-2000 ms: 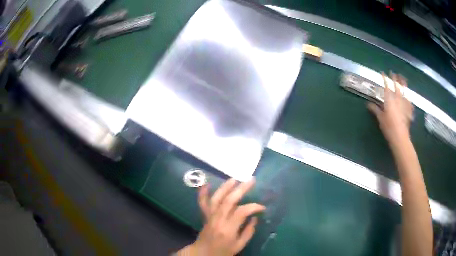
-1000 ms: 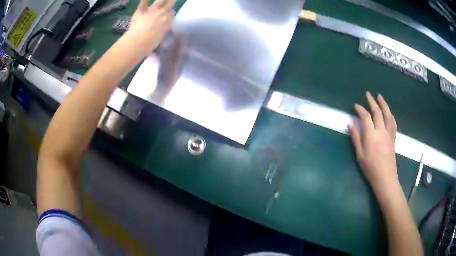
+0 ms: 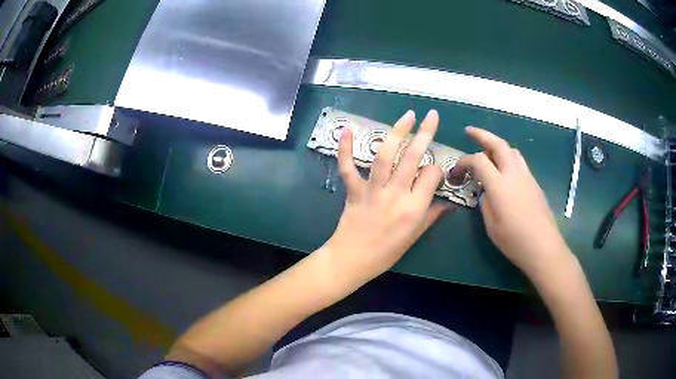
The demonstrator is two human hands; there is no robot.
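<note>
A silver four-ring plate lies on the green bench top right in front of me, slanting down to the right. My left hand lies over its middle with spread fingers; the thumb side is partly hidden under the hand, and one fingertip touches the leftmost ring. My right hand is at the plate's right end, with fingertips on the rightmost ring. A loose round ring part lies on the green to the left of the plate.
A large shiny metal sheet lies at upper left. A metal rail crosses behind the plate. More four-ring plates lie at upper right. On the right are a thin silver stick, small dark disc, red-handled pliers and clear tray.
The view has shifted right. My left hand has come from beyond the sheet to the front of the bench, where a four-ring plate now lies under both hands. My right hand has closed in on its right end.
</note>
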